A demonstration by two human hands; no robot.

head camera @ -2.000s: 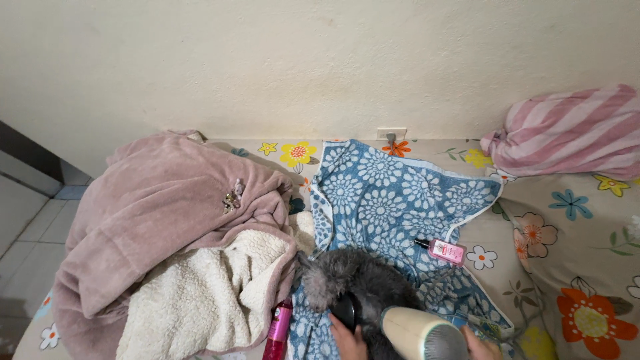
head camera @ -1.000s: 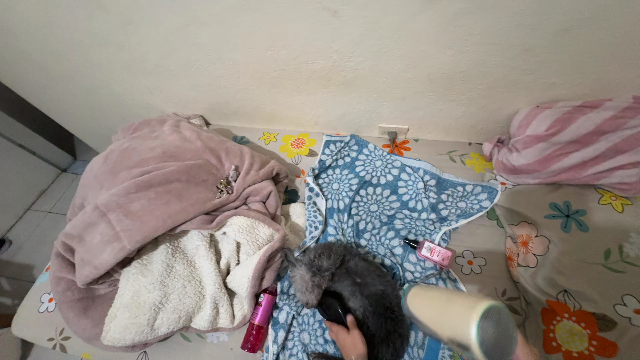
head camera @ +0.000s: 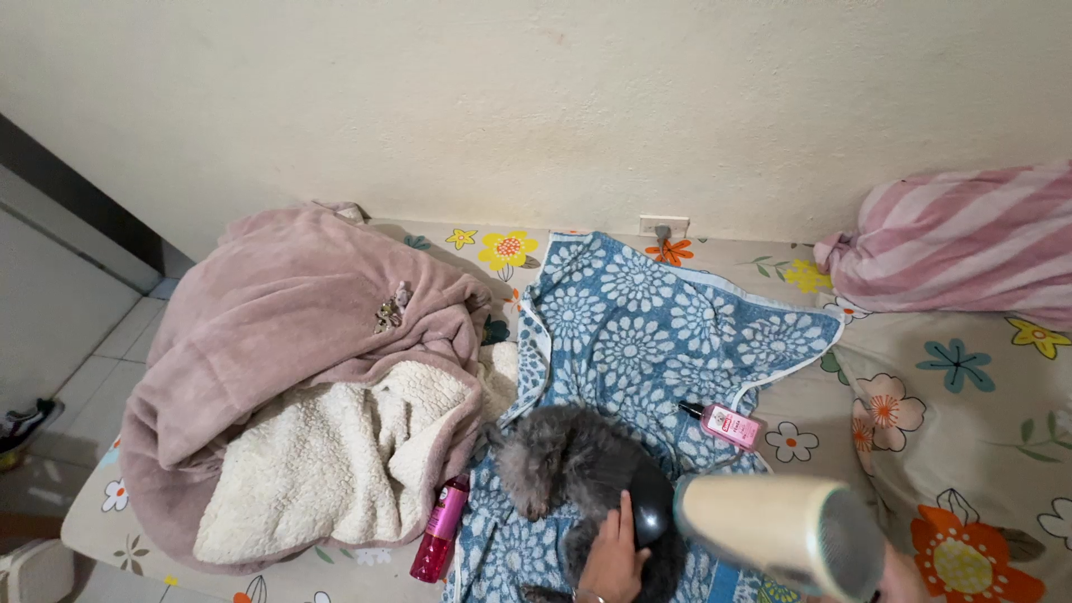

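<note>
A small grey curly-haired dog (head camera: 578,461) lies on a blue towel with white flower patterns (head camera: 632,335). My left hand (head camera: 613,561) holds a black, shiny-backed brush (head camera: 650,507) against the dog's back; its bristle side is hidden. At the lower right my right hand (head camera: 900,578), mostly hidden and cut off by the frame edge, grips a cream hair dryer (head camera: 754,519), whose nozzle points left at the dog beside the brush. A pink spray bottle (head camera: 730,425) with a black top lies on the towel to the right. Left of the dog lies a darker pink bottle (head camera: 441,528).
A pink fleece blanket (head camera: 276,293) with a white lining is heaped on the left, small hair clips or trinkets (head camera: 392,307) on it. A pink striped bundle (head camera: 963,243) lies at the right on the flowered bed sheet (head camera: 955,368). A plug sits in the wall outlet (head camera: 664,224).
My left hand has moved the brush from near the dog's head and neck to its back. The hair dryer has stayed close at the dog's right side.
</note>
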